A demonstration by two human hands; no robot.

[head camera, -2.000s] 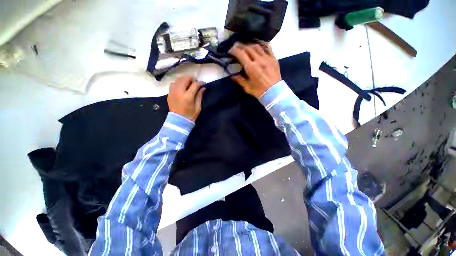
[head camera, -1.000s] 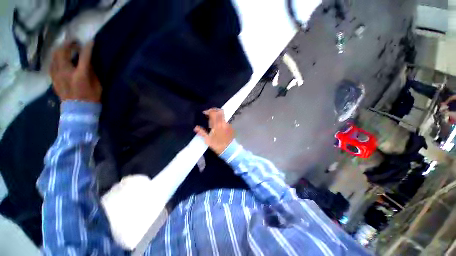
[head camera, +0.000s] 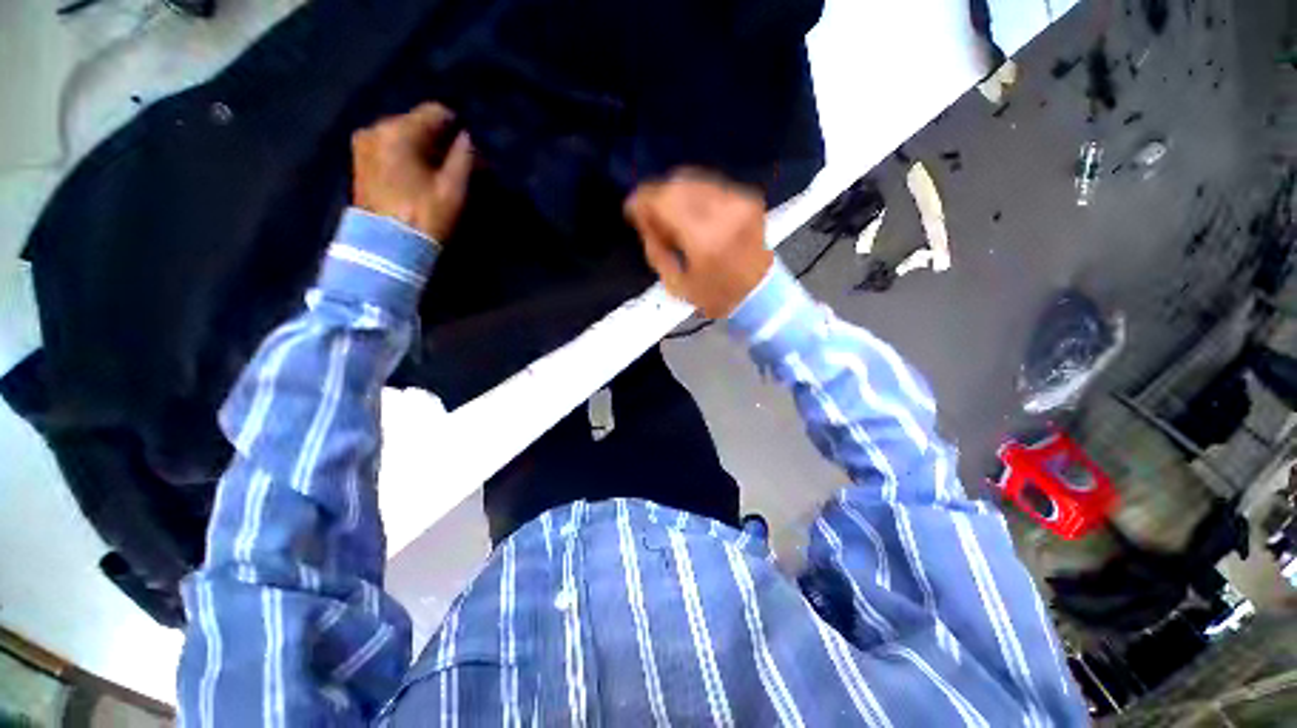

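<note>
The large black cloth piece lies on the white table, with its near edge at the table's front edge. My left hand is on the middle of the cloth with fingers curled; the dark cloth hides whether a fold is pinched. My right hand is blurred, its fingers bent, over the near right part of the cloth by the table edge. Whether it holds cloth cannot be told. A small round spot shows on the cloth at the upper left. Rumpled black cloth lies at the left.
The white table edge runs diagonally from lower left to upper right. On the grey floor are black scraps, pale strips, a clear plastic bundle and a red stool. Dark items and a metal frame stand at the right.
The view first swung right, then partly back. The shears and offcuts by the cloth have left view. My right hand has moved from the table edge up over the cloth; my left hand remains on it.
</note>
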